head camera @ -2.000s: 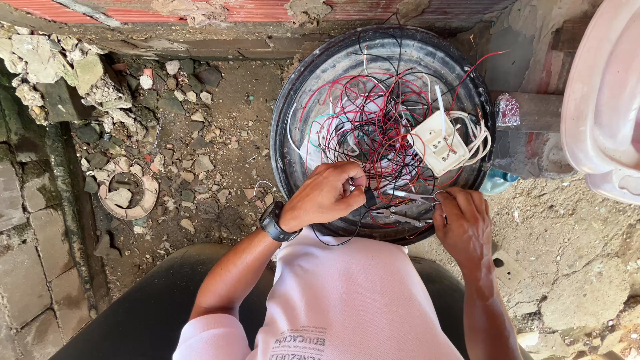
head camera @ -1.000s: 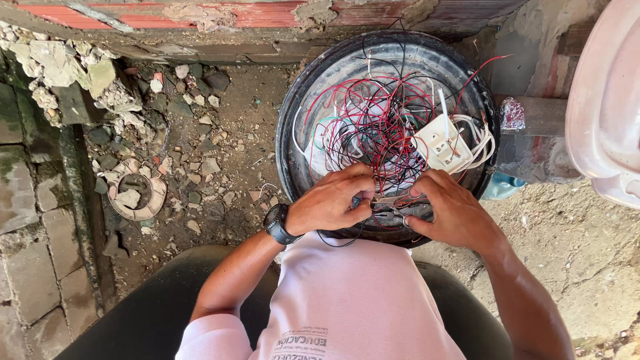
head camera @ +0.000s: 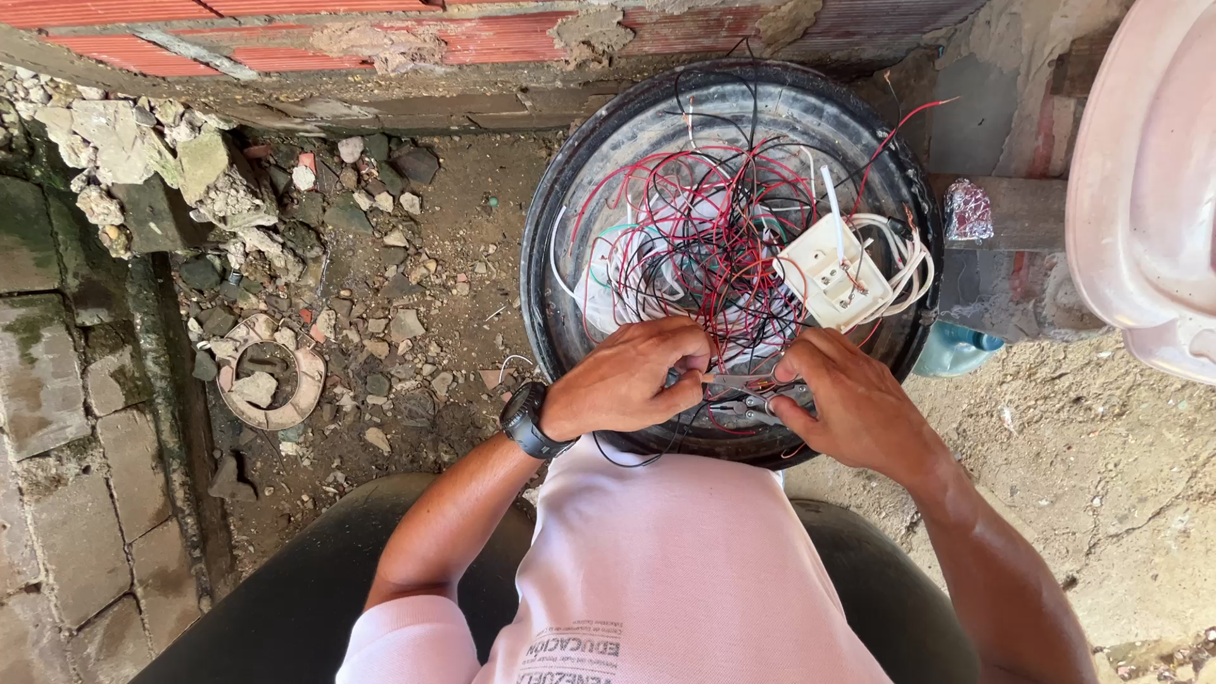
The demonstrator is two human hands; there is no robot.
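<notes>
A tangle of thin red and black wires point(head camera: 731, 247) lies in a round black tub point(head camera: 608, 123). At the tub's near side, my left hand point(head camera: 632, 375) pinches something small, partly hidden, between thumb and fingers. My right hand point(head camera: 841, 399) grips a thin grey metal blade point(head camera: 743, 380), whose end meets the left fingertips; what tool it belongs to is unclear. Just below the blade are metal pliers point(head camera: 755, 408), lying partly under the right hand. An opened cream electrical box point(head camera: 836, 275) with white cable point(head camera: 917, 271) coiled beside it sits at the tub's right.
A brick wall point(head camera: 475, 38) runs behind the tub. Rubble and a broken ring point(head camera: 228, 380) lie on the ground at left. At right are a pale plastic basin point(head camera: 1140, 190), a crumpled foil piece point(head camera: 969, 211) on a ledge, and a bluish plastic container point(head camera: 955, 350) under the tub's edge.
Two seconds ago my hands were apart, the right at the tub's right edge and the left holding a dark item. The right has moved left, and both now meet at the near side.
</notes>
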